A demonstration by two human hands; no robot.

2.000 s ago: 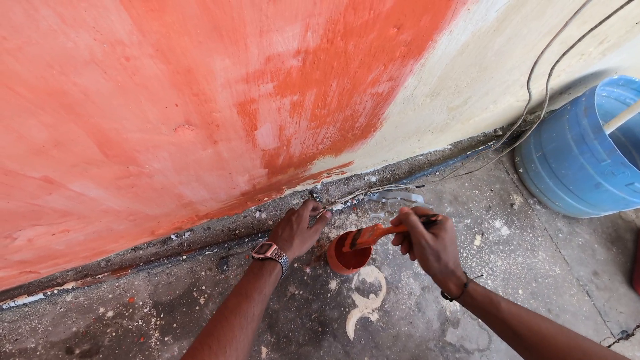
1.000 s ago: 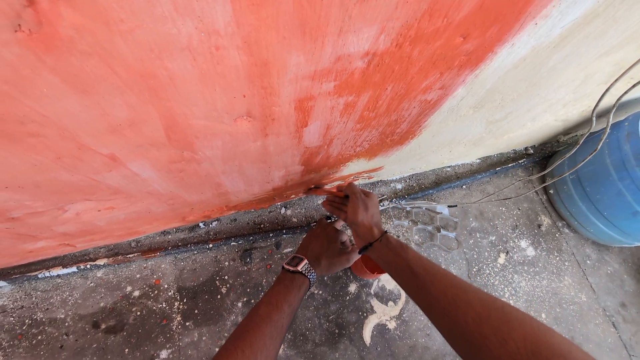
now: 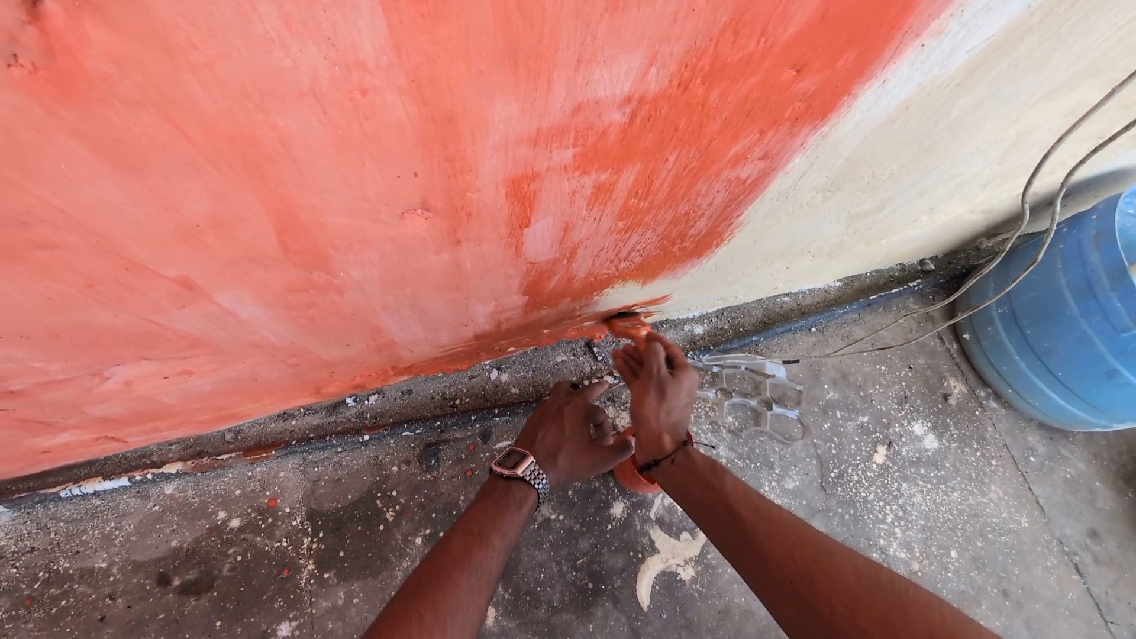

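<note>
My right hand (image 3: pixel 658 390) grips a paintbrush (image 3: pixel 630 327) with an orange handle, its dark bristles against the bottom edge of the wall (image 3: pixel 426 213). Orange-red paint covers the wall's left part, and the right part is cream. My left hand (image 3: pixel 568 435), with a wristwatch, is just left of the right hand, low over the floor by the ledge; its fingers are apart and I see nothing held in them. Below my right wrist, partly hidden by it, stands a small orange-red paint container (image 3: pixel 634 479).
A large blue plastic drum (image 3: pixel 1056 319) stands at the right against the wall. Two cables (image 3: pixel 1021 222) hang in front of it and run along the floor. A clear plastic ring carrier (image 3: pixel 750 399) lies right of my hands. A rough concrete ledge (image 3: pixel 355 413) follows the wall's foot.
The brush was over the paint container two seconds ago; my right hand has moved it up and left to the wall's bottom edge. My hands, closely overlapping one second ago, are now slightly apart.
</note>
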